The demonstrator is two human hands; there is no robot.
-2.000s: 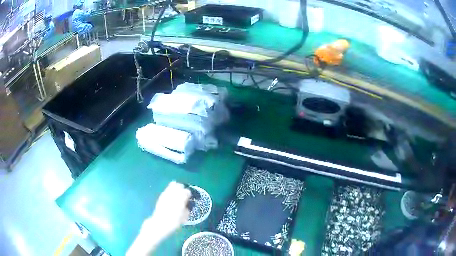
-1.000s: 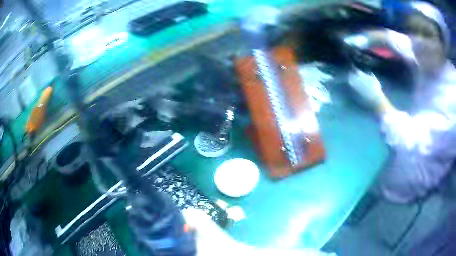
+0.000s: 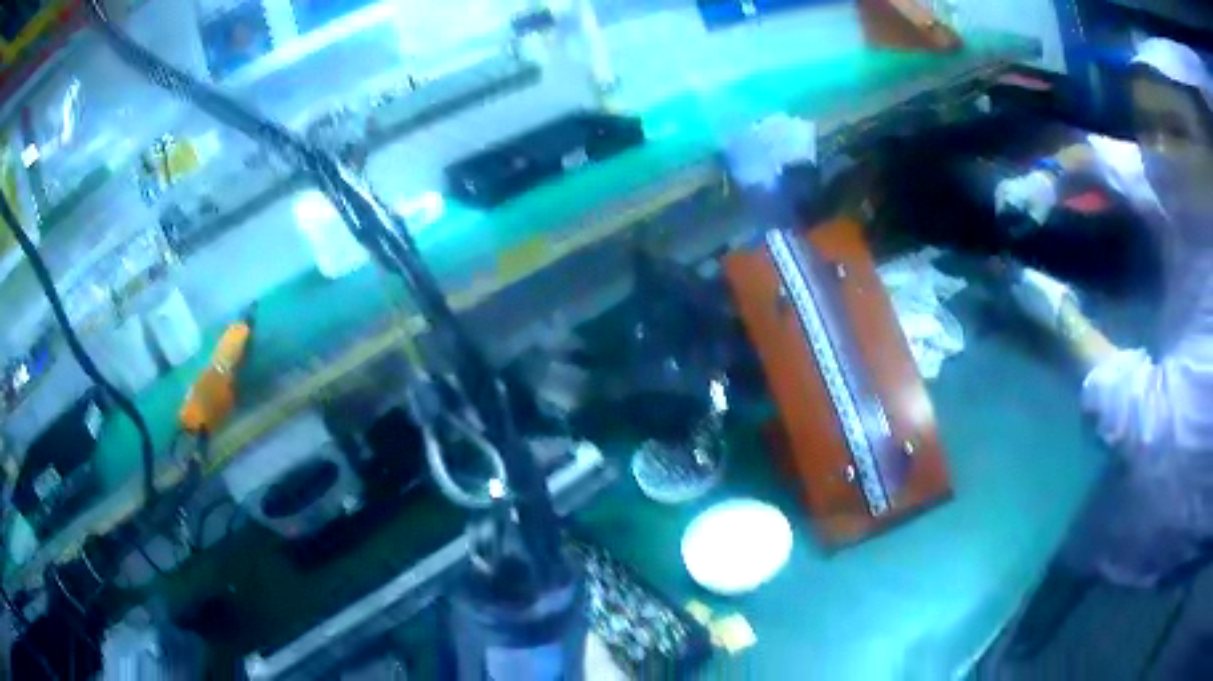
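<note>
The dark electric screwdriver point(image 3: 516, 628) hangs upright from its hook and cord at the bottom centre, cut off by the lower edge. A small pale patch point(image 3: 603, 661) beside it may be part of my right hand; its fingers and any grip are hidden. My left hand is out of the picture. The black tray of power transistors point(image 3: 639, 615) lies right of the screwdriver. Small pale yellow pieces point(image 3: 729, 628) lie at that tray's right side. The white round dish point(image 3: 736, 545) looks empty. A smaller dish point(image 3: 676, 471) behind it holds small silvery parts.
The long red-brown fixture point(image 3: 851, 386) with a metal strip stands right of the dishes. A long black-and-white bar point(image 3: 399, 601) lies behind the screwdriver. An orange tool point(image 3: 217, 379) and a black tray point(image 3: 545, 157) are on the back shelf. A coworker point(image 3: 1155, 386) is at right.
The view has swung right from the left parts tray and screw dishes to the fixture and coworker. My left hand has left the picture. The pale arm beside the screwdriver has mostly dropped out.
</note>
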